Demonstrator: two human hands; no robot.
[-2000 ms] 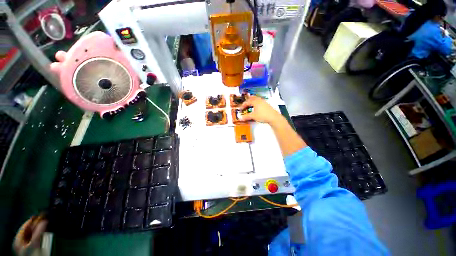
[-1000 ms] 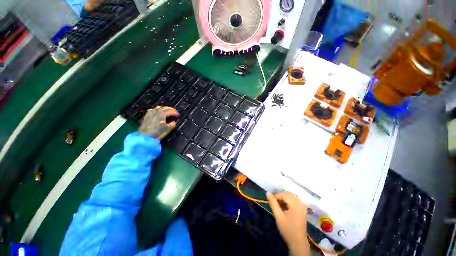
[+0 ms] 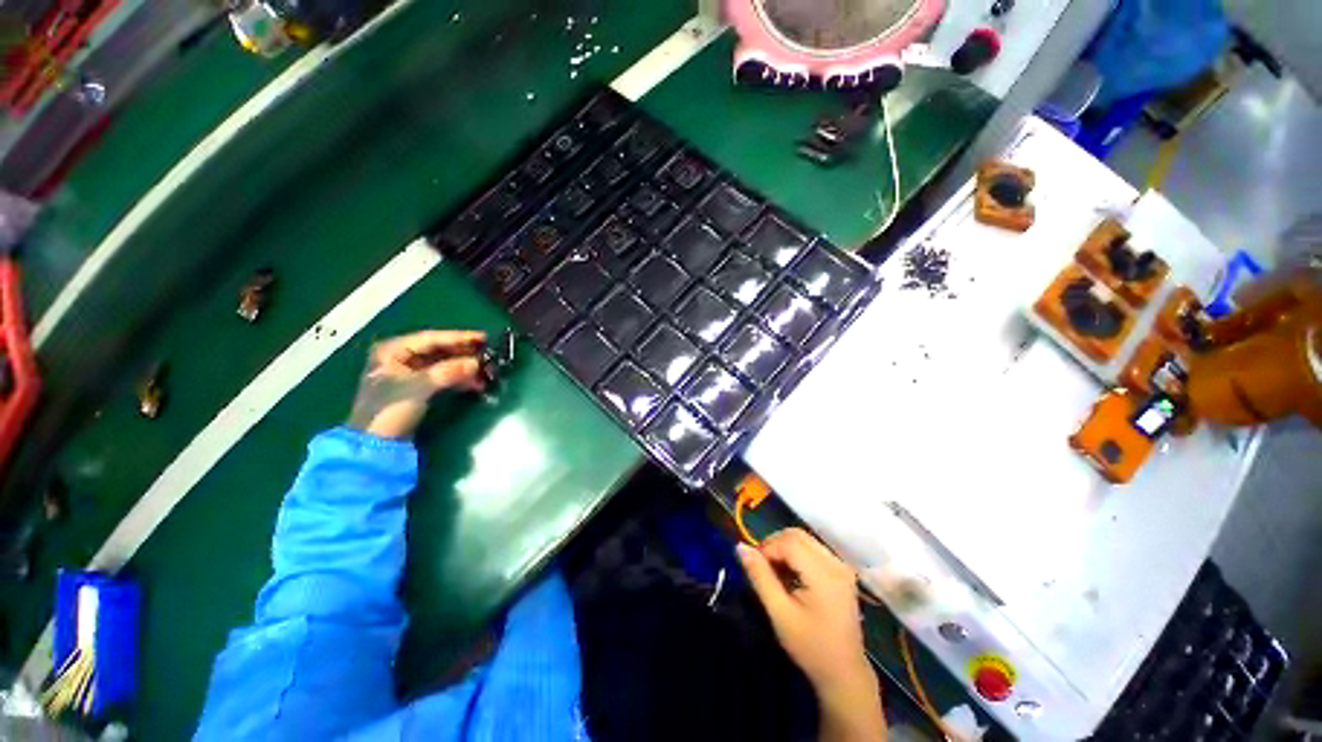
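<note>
My left hand [image 3: 413, 380], in a greyish glove, is over the green bench left of the black blister tray [image 3: 624, 321]. Its fingertips pinch a small black camera module [image 3: 497, 357]. The tray's upper-left pockets hold several small dark modules; the lower-right pockets look glossy and without parts. My right hand [image 3: 812, 606], bare, is in front of the machine plate's near-left edge, fingers curled together; a dark spot shows between them, and I cannot tell if it is a held part.
Orange fixtures [image 3: 1084, 312] and small black parts [image 3: 928, 268] sit on the white plate [image 3: 899, 420]. The orange machine head [image 3: 1261, 363] is at right. A red emergency button [image 3: 993, 678] is on the front edge. A pink fan [image 3: 841, 65] stands behind the tray.
The view has turned further left since one second ago. My left hand has moved off the tray's left part to the bench beside it, with the small part now showing at its fingertips.
</note>
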